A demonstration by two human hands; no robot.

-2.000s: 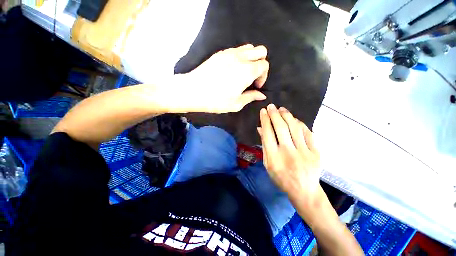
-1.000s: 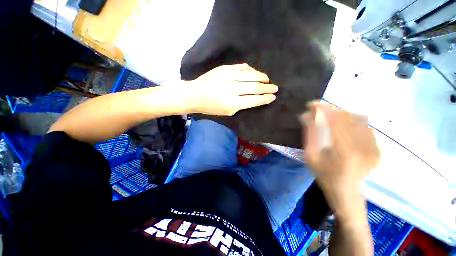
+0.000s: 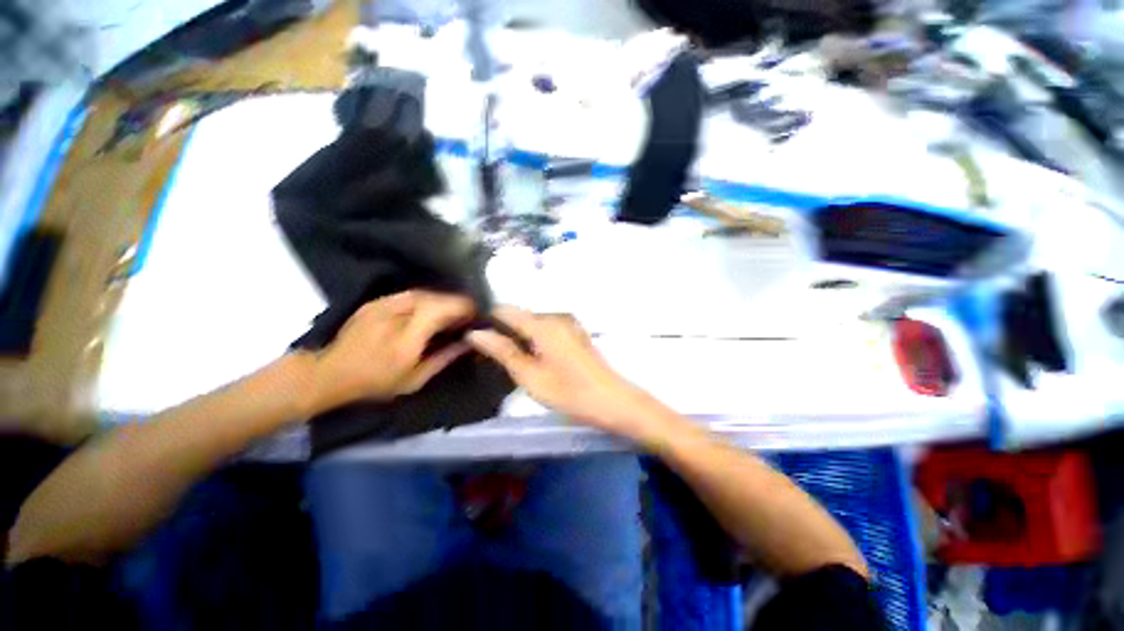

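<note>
The dark garment panel [image 3: 370,234] lies bunched and folded on the white sewing table, left of the machine's needle area, with its near edge at the table's front edge. My left hand [image 3: 392,345] grips the panel at its middle, thumb and fingers together. My right hand [image 3: 549,364] pinches the panel's right side, its fingertips close to those of my left hand. The spot between the fingertips is partly hidden by the fingers. The picture is blurred.
The white sewing machine [image 3: 740,265] with blue trim stands behind and right, a dark strip [image 3: 666,142] draped on it. Red scissors handles [image 3: 924,355] lie at the table's right. A red stool [image 3: 1011,505] and blue basket [image 3: 863,493] are below. A tan board [image 3: 74,259] is at the left.
The view has swung up and shows more of the machine and table. The panel, flat before, is now folded and bunched. My right hand has come back to the cloth beside my left, which now grips it.
</note>
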